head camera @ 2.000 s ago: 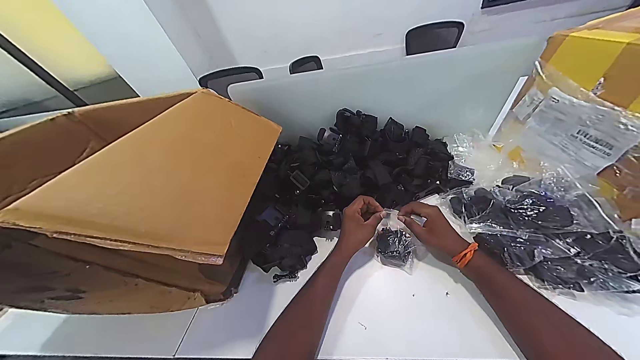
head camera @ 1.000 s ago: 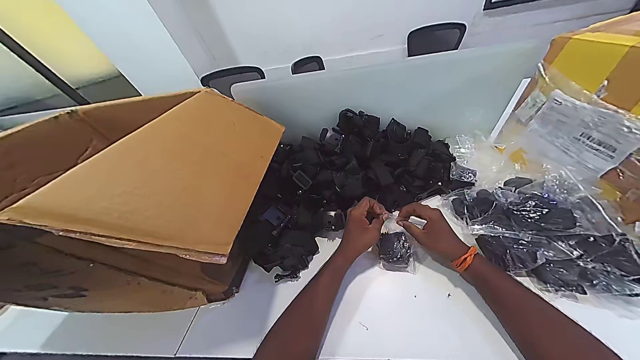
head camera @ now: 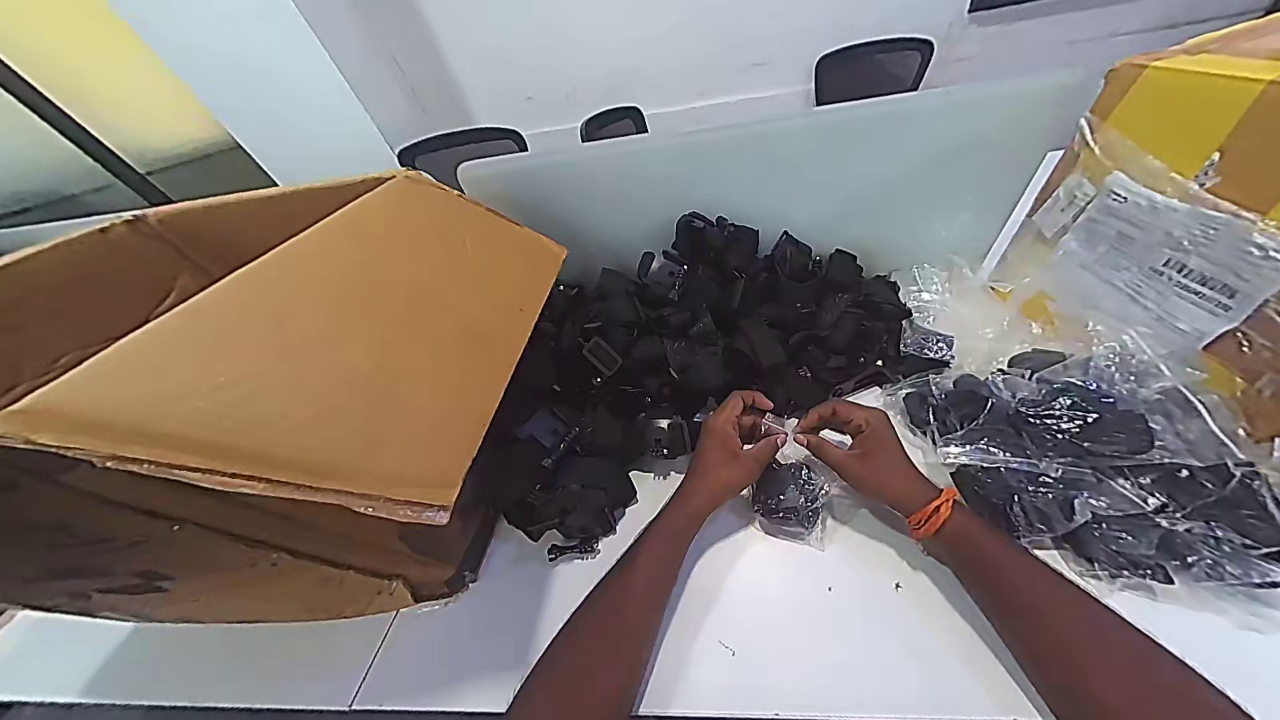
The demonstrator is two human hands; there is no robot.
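My left hand [head camera: 738, 445] and my right hand [head camera: 865, 450] pinch the top edge of a small clear plastic bag [head camera: 790, 505] between thumbs and fingertips, close together. A black item lies inside the bag; its exact kind is hidden by glare and folds. The bag hangs at or just above the white table. Behind and left of my hands spreads a heap of black straps with buckles and mounts [head camera: 700, 330]. An orange thread band [head camera: 932, 514] circles my right wrist.
An open cardboard box [head camera: 300, 350] stands at the left. Bagged black items [head camera: 1100, 460] lie at the right, before a taped carton [head camera: 1190, 110]. A pale partition [head camera: 800, 180] rises behind the heap, with chairs [head camera: 873, 70] beyond. Small specks dot the white table [head camera: 800, 640].
Both hands stay at the bag's top edge, and their fingers have shifted slightly along it. The bag's lower part has tilted and creased differently.
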